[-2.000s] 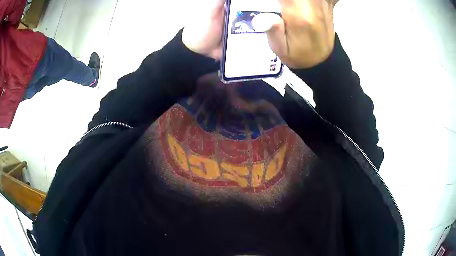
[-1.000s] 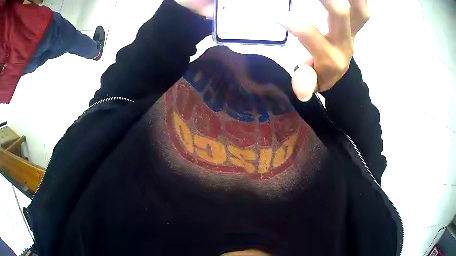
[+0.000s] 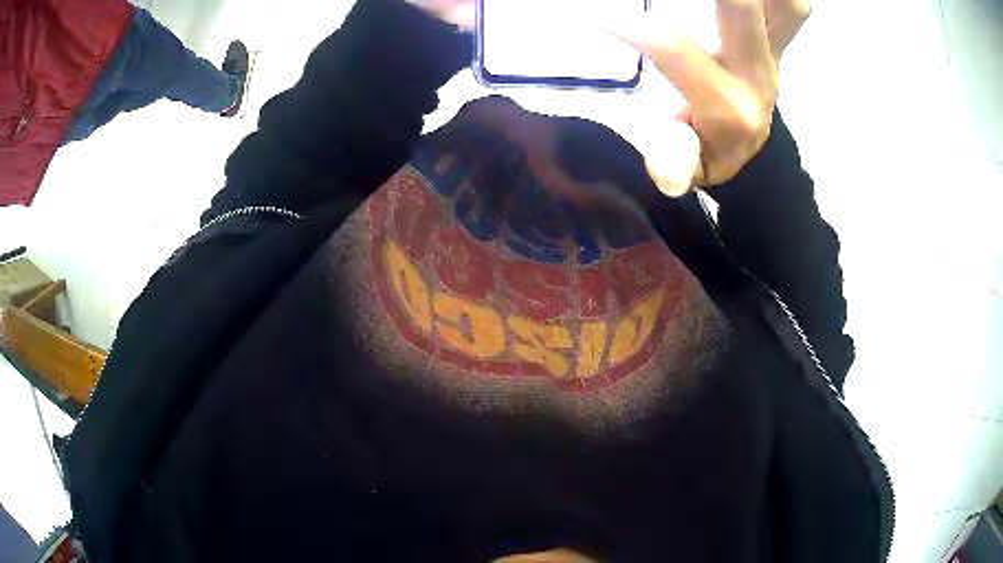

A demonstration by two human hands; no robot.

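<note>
A smartphone (image 3: pixel 559 46) with a bright white screen and dark edge is cut off by the top edge of the picture; its lower end shows. My left hand (image 3: pixel 449 10) holds it at its left side; only a small, overexposed part of this hand shows, and most is out of the picture. My right hand (image 3: pixel 720 99) is at the phone's right side, with its fingers spread. One fingertip reaches over or near the screen; whether it touches cannot be told. The right hand grips nothing visible. My black jacket and printed shirt fill the middle.
A person's red top (image 3: pixel 55 83), blue-trousered leg and dark shoe (image 3: pixel 235 75) are at the upper left. A brown wooden piece of furniture (image 3: pixel 55 346) stands at the left edge. Pale floor tiles (image 3: pixel 913 264) lie at right. A dark object (image 3: pixel 979 539) shows at the lower right corner.
The phone has moved up and is more cut off. My right hand has moved off most of the screen and spread its fingers. The other person's leg has shifted up and slightly right.
</note>
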